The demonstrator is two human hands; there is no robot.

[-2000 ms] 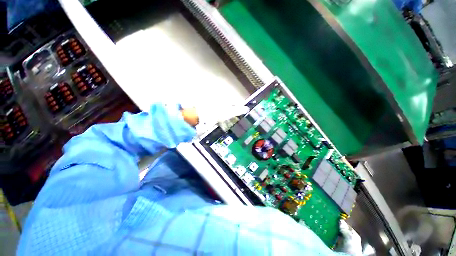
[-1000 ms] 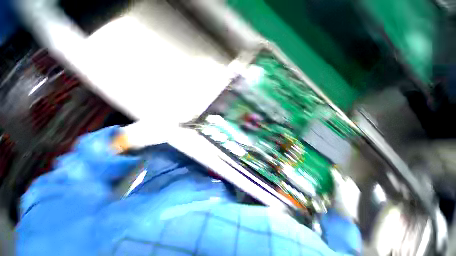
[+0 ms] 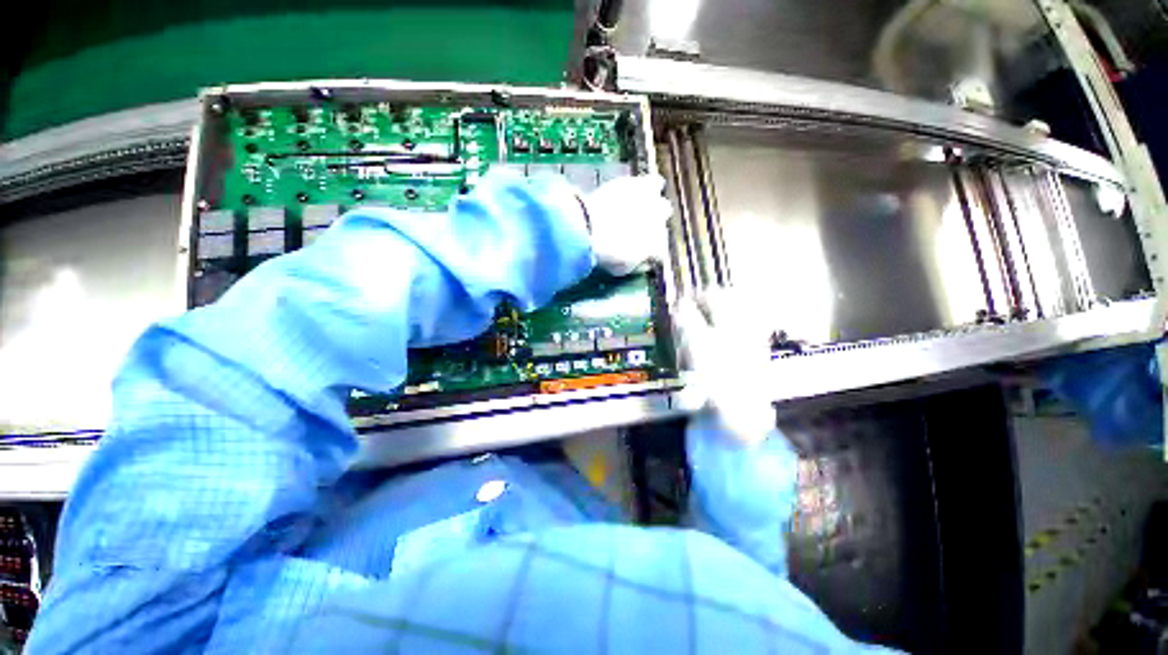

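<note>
A large green circuit board (image 3: 372, 192), crowded with parts, sits in a light-rimmed carrier (image 3: 423, 92) on the conveyor. Grey blocks stand in rows on it and an orange strip lies at its near edge. My left forearm crosses the board and hides its middle. My left hand (image 3: 628, 224), in a white glove, is at the carrier's right rim; its fingers are unclear. My right hand (image 3: 728, 378), white-gloved and blurred, is at the carrier's near right corner, over the near rail. Whether either hand grips the rim cannot be told.
The near conveyor rail (image 3: 897, 369) and far rail (image 3: 871, 109) run left to right. Paired cross bars (image 3: 698, 205) span them beside the carrier, with more farther right. A black tote (image 3: 884, 512) stands below the near rail. A blue sleeve (image 3: 1108, 390) shows at the right.
The view has turned, so the carrier now lies nearly level across it. My left hand has moved from the carrier's left end across the board to its right rim. My right hand is now at the near right corner.
</note>
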